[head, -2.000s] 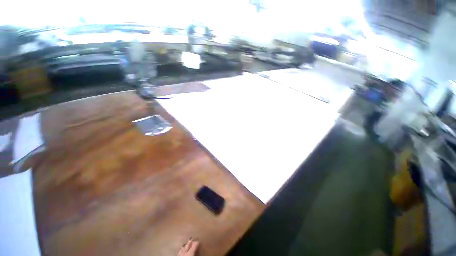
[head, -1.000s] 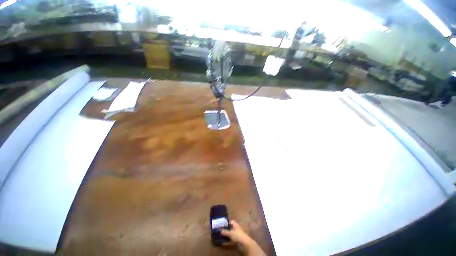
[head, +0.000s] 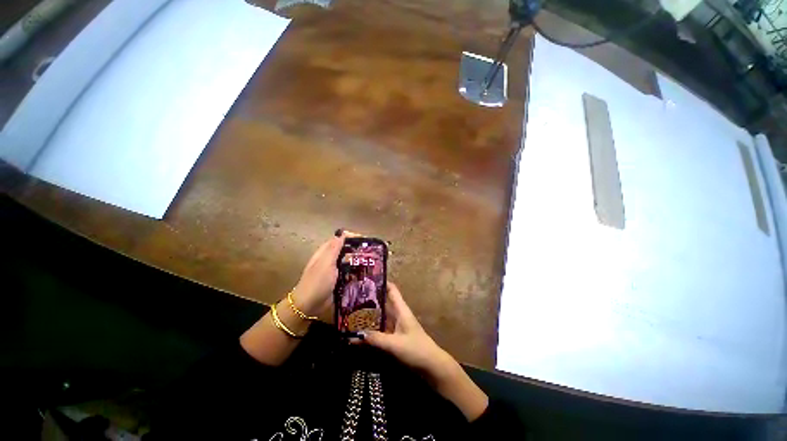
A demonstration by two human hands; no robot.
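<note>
A black smartphone (head: 362, 288) with a lit screen is held upright near the table's front edge. My left hand (head: 321, 280), with gold bangles at the wrist, grips its left side. My right hand (head: 404, 336) holds its right side and lower edge, with the thumb at the bottom of the screen. The fingers behind the phone are hidden.
The brown wooden table (head: 345, 146) lies beyond. A cutting machine's silver base plate (head: 482, 80) stands on it. White paper (head: 565, 301) on the right bears a flat grey-beige strip (head: 603, 162); a second strip (head: 753, 188) lies farther right. Partly rolled white paper (head: 173, 95) is left.
The phone was lifted from the table, and its screen is now lit. My left hand has joined my right hand on it. The view has tilted down towards my body.
</note>
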